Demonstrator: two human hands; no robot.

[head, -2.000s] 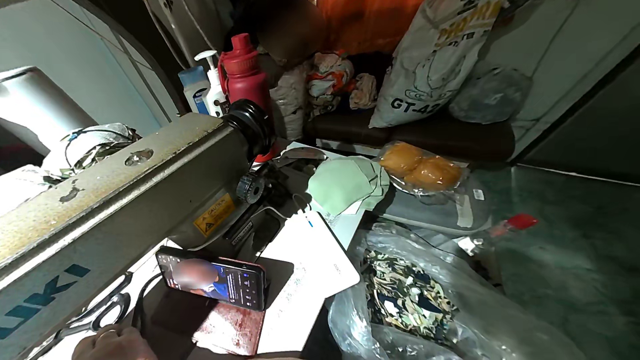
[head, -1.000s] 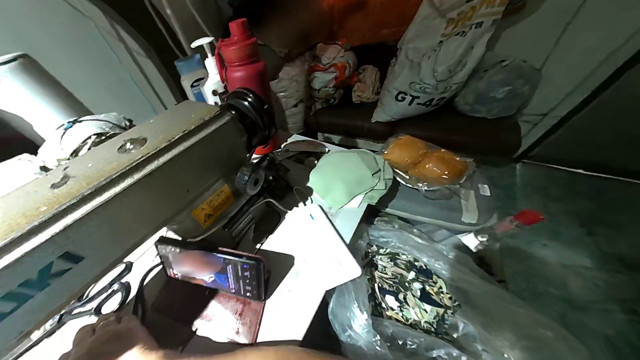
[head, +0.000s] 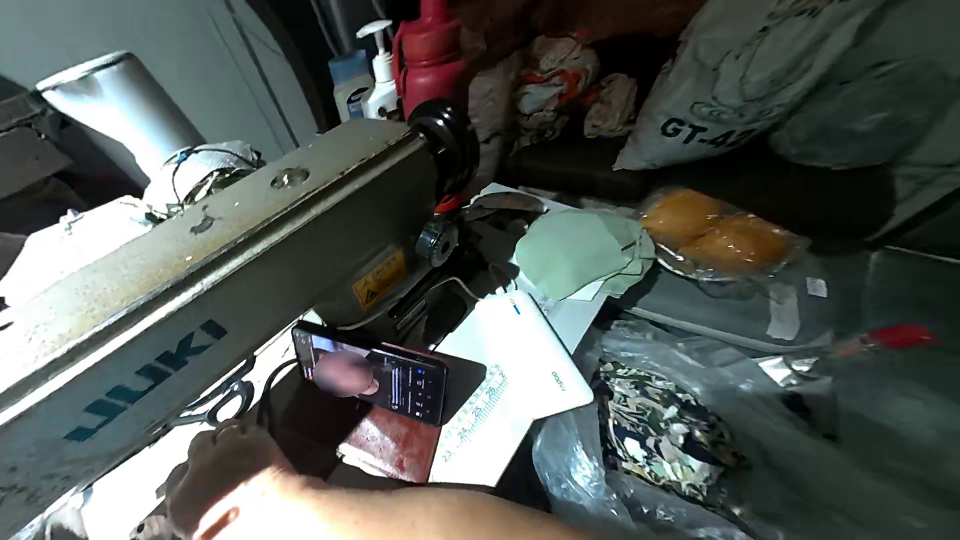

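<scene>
My right hand (head: 229, 476) is at the lower left, its forearm crossing the bottom of the view from the right. Its fingers are curled beside the Juki sewing machine (head: 225, 300), and what they may grip is hidden. Just above the hand lie the black handles of scissors (head: 232, 401). A smartphone (head: 371, 371) with a lit screen leans near the machine, to the hand's upper right. Under it is a reddish-brown wallet-like item (head: 394, 442). A white power bank (head: 536, 356) with a cable rests on a sheet with ruler markings (head: 480, 442). My left hand is not visible.
Light green fabric pieces (head: 577, 251) lie behind the power bank, beside bread rolls in clear plastic (head: 716, 232). A plastic bag of fabric scraps (head: 664, 435) sits at right. A red bottle (head: 431, 64) and a pump bottle (head: 381, 82) stand behind the machine.
The right hand, only partly visible at the lower left edge earlier, now shows more fully, with its forearm across the bottom of the view.
</scene>
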